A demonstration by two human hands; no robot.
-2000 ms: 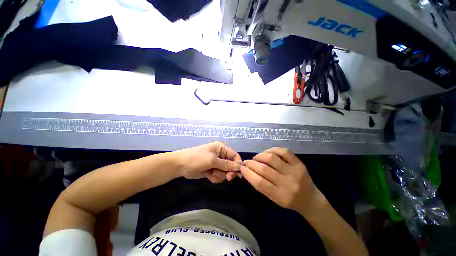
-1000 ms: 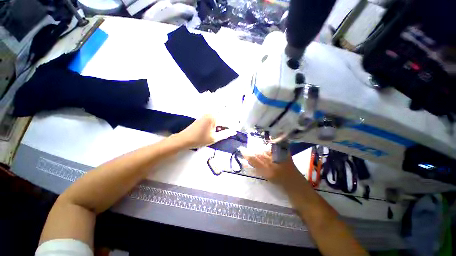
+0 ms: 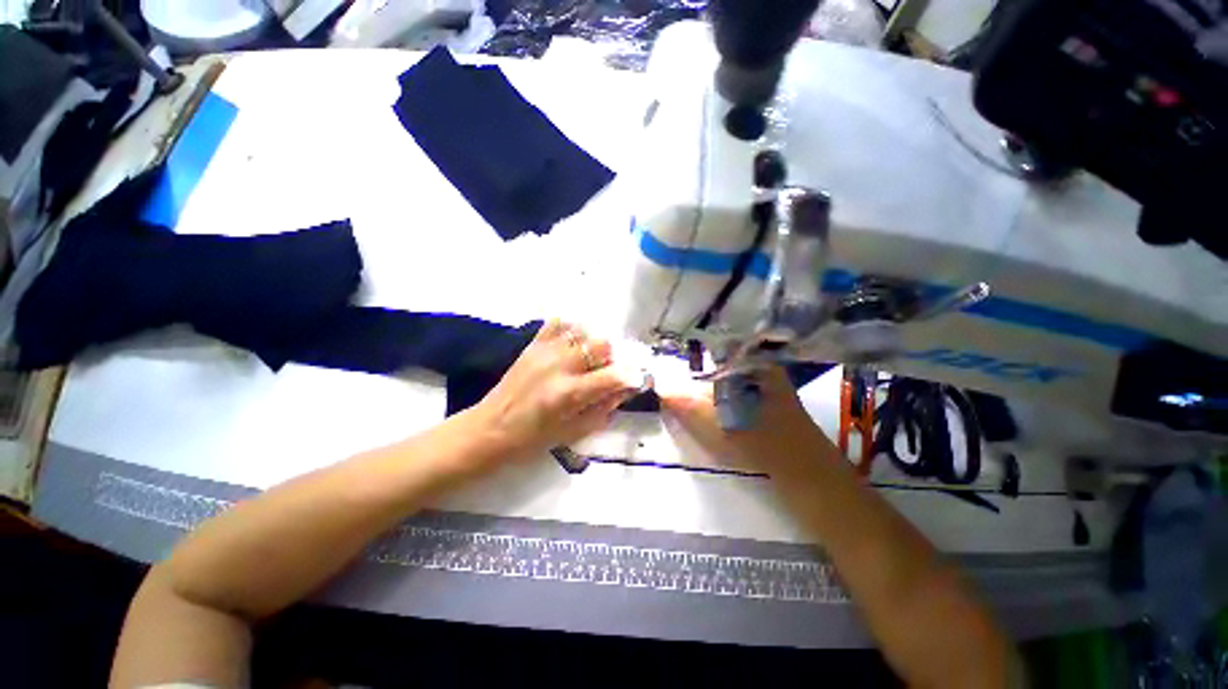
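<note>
My left hand (image 3: 559, 390) lies on the table left of the needle area, its fingers on the end of a dark fabric strip (image 3: 404, 342). The strip runs left to a wide dark cut piece (image 3: 202, 285). My right hand (image 3: 727, 417) is under the lit head of the white sewing machine (image 3: 862, 242), partly hidden by it. A small dark fabric end (image 3: 646, 401) shows between the fingertips of both hands. The needle and presser foot cannot be made out clearly.
A dark cut panel (image 3: 501, 146) lies behind the needle area. Orange snips (image 3: 858, 420) and black-handled scissors (image 3: 929, 431) lie right of my right hand. A blue sheet (image 3: 189, 162) is at far left. The grey ruler-marked edge (image 3: 539, 559) runs in front. A black holder (image 3: 1118, 108) stands above.
My hands have gone from above the front edge to the needle area. Since the last earlier frame, my left hand has come closer to my right, and the view has shifted slightly.
</note>
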